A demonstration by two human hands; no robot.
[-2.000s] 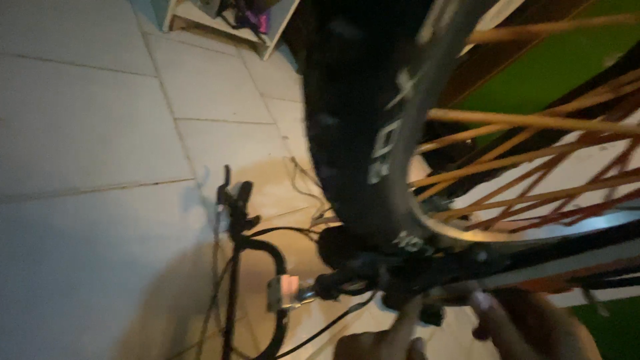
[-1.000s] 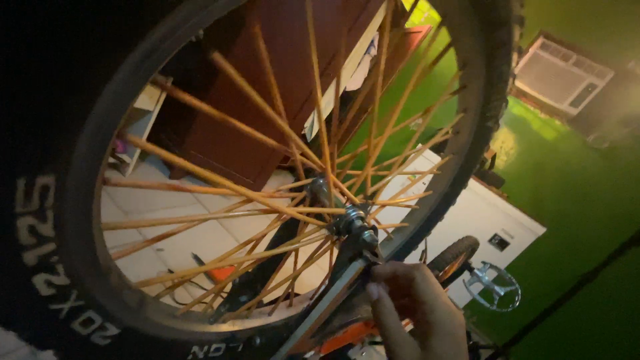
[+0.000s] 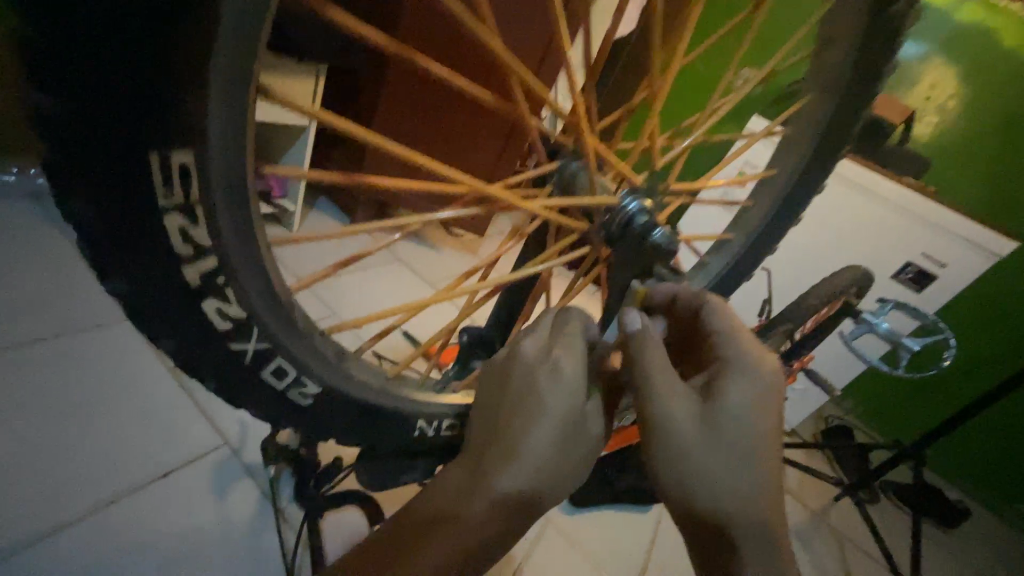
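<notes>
A bicycle wheel with a black knobby tire [image 3: 128, 264] and orange spokes [image 3: 384, 144] fills much of the head view. Its metal hub [image 3: 632, 220] sits in a dark fork end [image 3: 620, 280]. My left hand [image 3: 536, 408] is curled at the fork leg, below and left of the hub; what its fingers hold is hidden. Just below the hub, my right hand [image 3: 704, 392] pinches a small yellowish piece [image 3: 638, 296] between thumb and fingertips, too blurred to identify. The two hands are close together at the fork.
Black handlebar parts [image 3: 336, 488] lie below the wheel at the lower left. On the right are a second small wheel [image 3: 832, 296], a silver chainring-like metal part [image 3: 900, 336] and thin black stand legs [image 3: 872, 488]. A white shelf [image 3: 292, 120] stands behind the spokes.
The view has swung from the handlebar area to the wheel hub. My left hand, out of view a second ago, is now beside my right hand at the fork.
</notes>
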